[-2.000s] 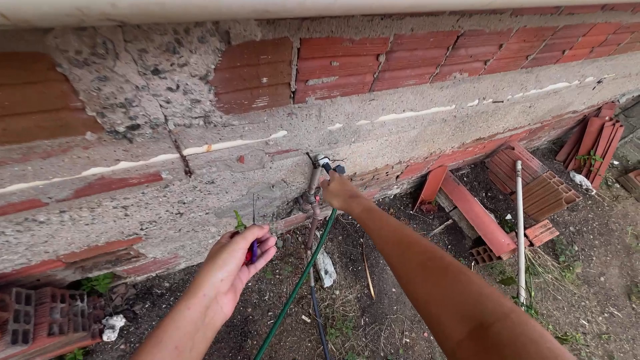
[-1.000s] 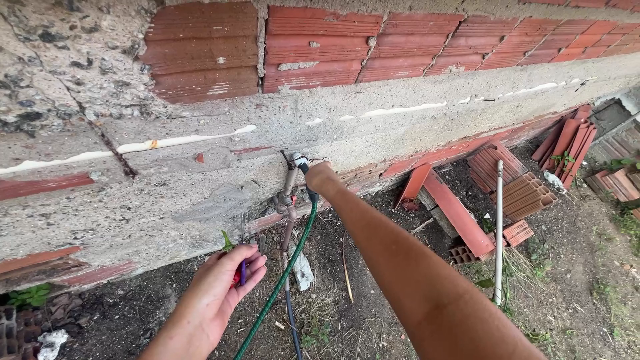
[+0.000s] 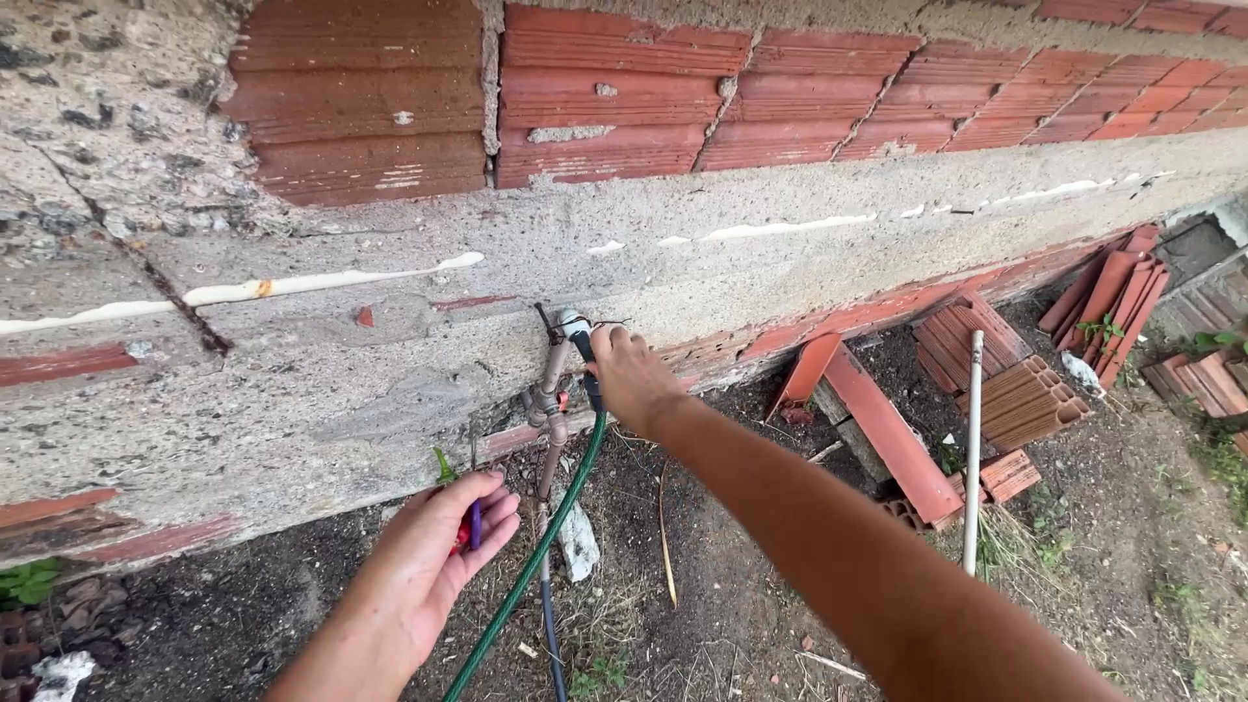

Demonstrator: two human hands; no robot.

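My right hand (image 3: 632,378) grips the black end fitting (image 3: 589,367) of a green garden hose (image 3: 546,538), right below a whitish elbow fitting (image 3: 571,321) at the top of a brown water pipe (image 3: 553,444) beside the wall. A small red handle (image 3: 562,401) shows on the pipe. Lower left, my left hand (image 3: 439,546) is palm up with curled fingers around a small red and purple tool (image 3: 471,527), mostly hidden in the palm; its kind cannot be told. The hose runs down past the left hand to the bottom edge.
A concrete and hollow-brick wall (image 3: 409,390) spans the upper view. On the soil to the right lie clay roof tiles (image 3: 1111,292), hollow bricks (image 3: 1029,400) and a long red clay slab (image 3: 892,434). A whitish pole (image 3: 973,453) stands there. A dark pipe (image 3: 551,624) runs downward beside the hose.
The thin metal shaft that stuck up from the left hand two seconds ago no longer shows clearly. The right hand stays at the hose fitting. The view has shifted.
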